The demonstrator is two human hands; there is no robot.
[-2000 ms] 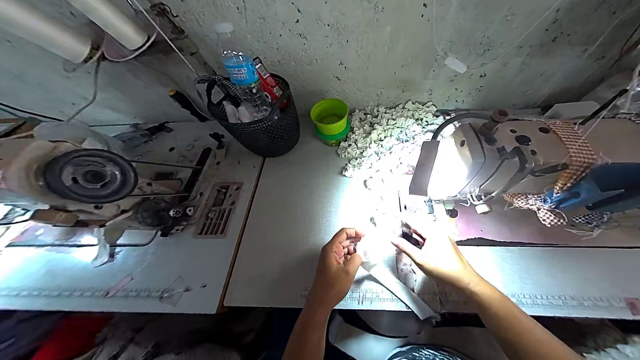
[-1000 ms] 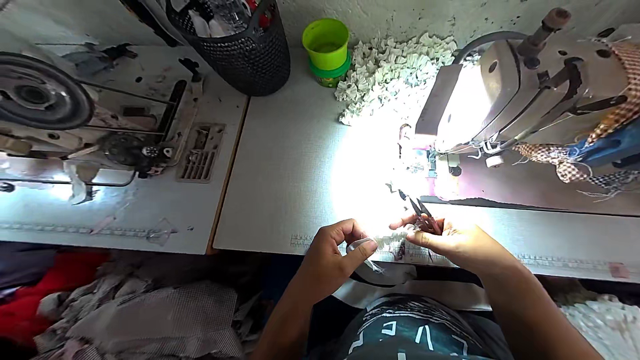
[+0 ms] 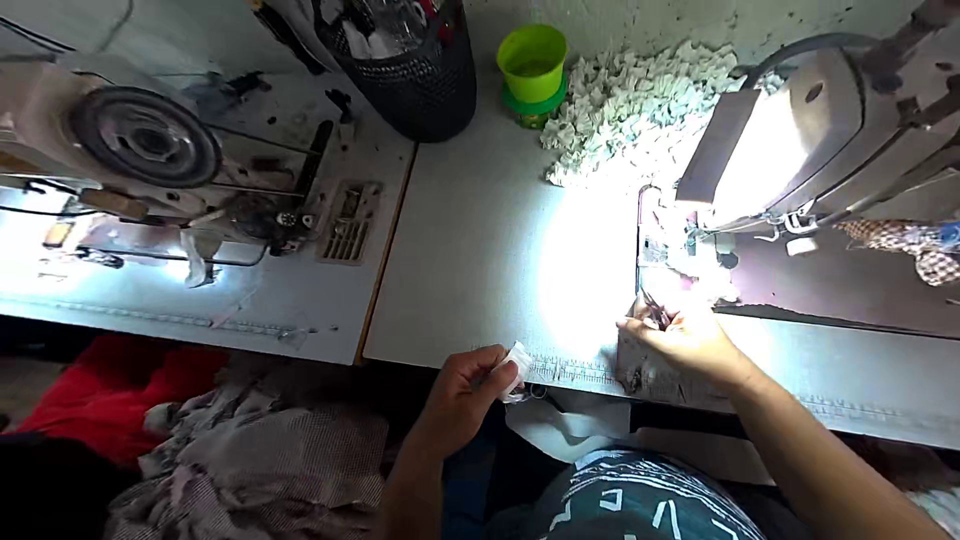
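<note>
My left hand grips a small folded piece of white fabric at the front edge of the table. To its right, my right hand holds small dark thread snips, just in front of the lit needle area of a sewing machine. Behind the machine's needle area lies a heap of gathered white fabric strips. Glare washes out part of the cloth near the presser foot.
A second sewing machine stands on the adjoining table at left. A black woven basket and a lime green cup stand towards the wall. Grey checked cloth and red cloth lie below the left table. A measuring tape runs along the front edge.
My hands, close together over the table edge one second ago, are now apart. The left holds the white fabric; the right has moved towards the sewing machine with the snips.
</note>
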